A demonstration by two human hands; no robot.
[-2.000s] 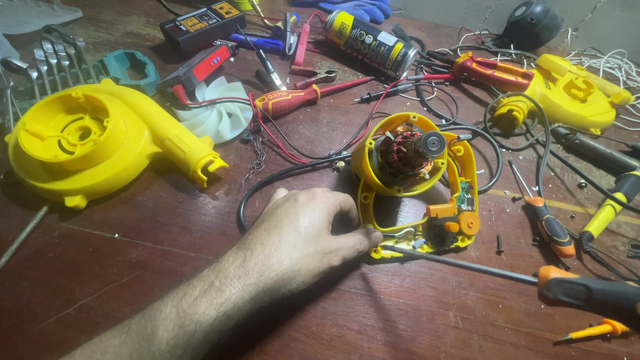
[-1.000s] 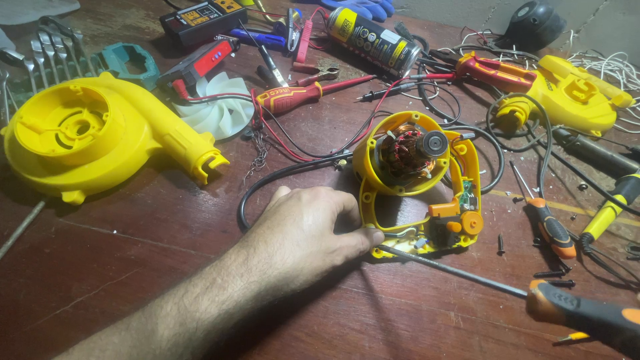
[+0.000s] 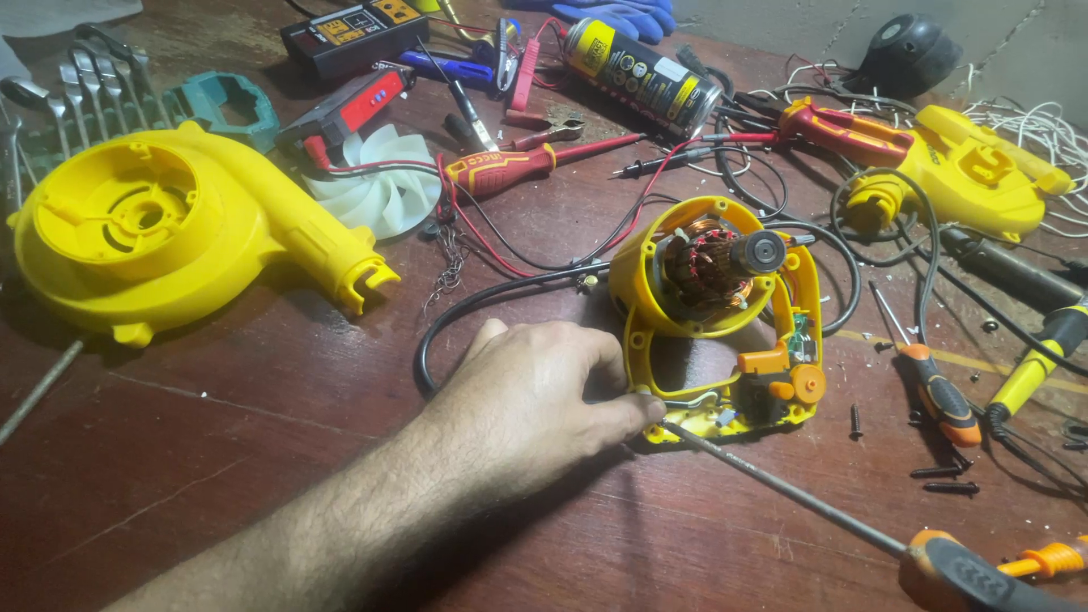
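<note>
My left hand [image 3: 544,399] grips the lower left corner of an open yellow plastic blower housing [image 3: 637,340], its thumb by the power cord's entry. An electric motor with copper windings [image 3: 710,268] sits upright in the round part. In the handle part are an orange trigger switch [image 3: 765,361], an orange dial [image 3: 807,383] and wires. A long screwdriver [image 3: 790,489] with an orange and grey handle reaches in from the lower right, its tip at the housing corner by my thumb. My right hand is out of view, beyond the frame edge.
A yellow blower volute [image 3: 246,229] and a white fan impeller [image 3: 382,183] lie left. Behind are a red-handled screwdriver [image 3: 510,168], a spray can [image 3: 642,76] and wrenches [image 3: 102,81]. Right are another yellow housing part [image 3: 977,178], a small screwdriver [image 3: 939,395], black screws [image 3: 950,488] and a soldering iron [image 3: 1033,365].
The long screwdriver's handle has shifted slightly between frames, with the tip staying near the housing corner. My left hand keeps its place on the housing.
</note>
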